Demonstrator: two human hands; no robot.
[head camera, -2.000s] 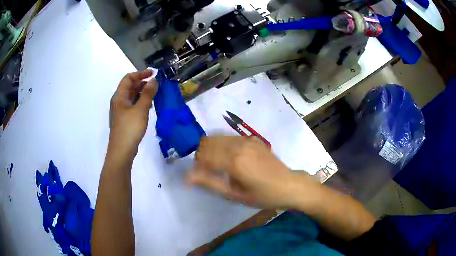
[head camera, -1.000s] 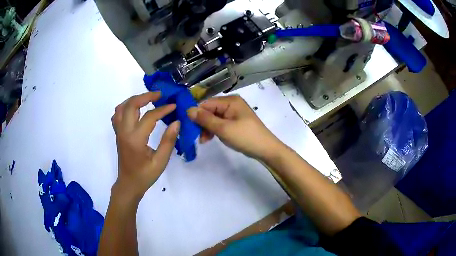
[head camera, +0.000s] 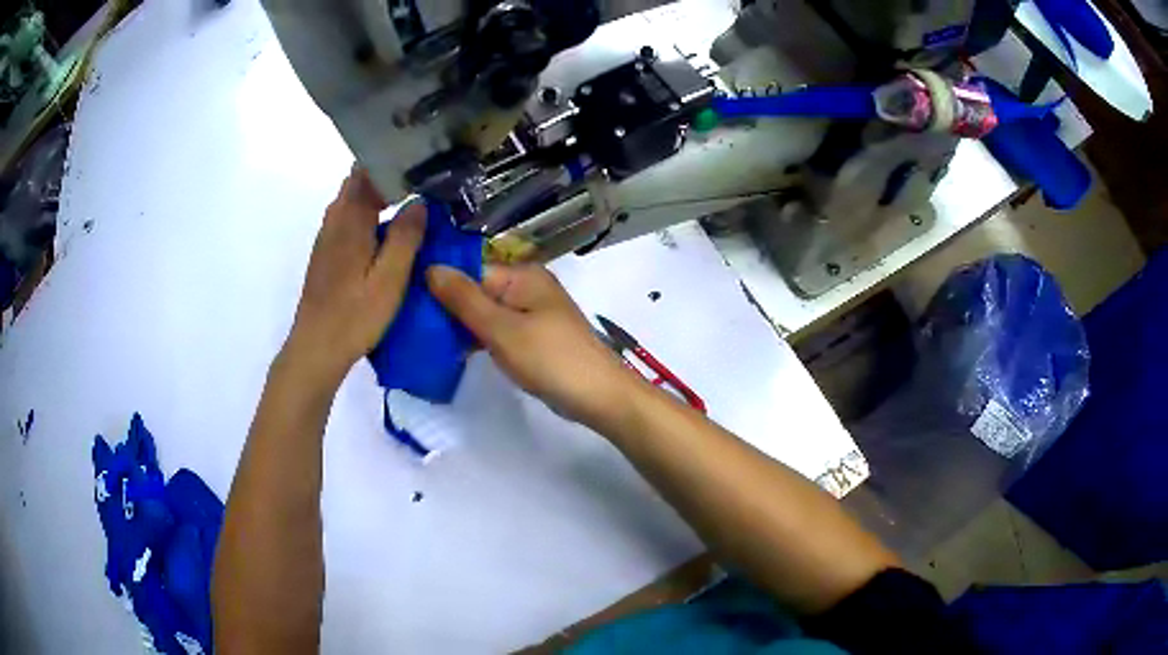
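A blue pouch hangs from the needle area of the sewing machine, its upper edge at the presser foot. My left hand holds its left upper edge close to the needle area. My right hand pinches its right side, below the yellowish piece. A narrow strap with a white end hangs from the pouch's lower edge. Blue binding tape runs over the arm into the binder. My fingers partly hide the upper part of the pouch.
Thread snips with red handles lie right of my right hand. A blue pouch pile lies at the lower left. The pink-white tape roll sits on the machine. A clear plastic bag with blue contents is at the right.
The pouch has been turned and straightened, and its strap now hangs down. My left hand has moved up to the needle area. My right hand has shifted slightly, and the snips show again.
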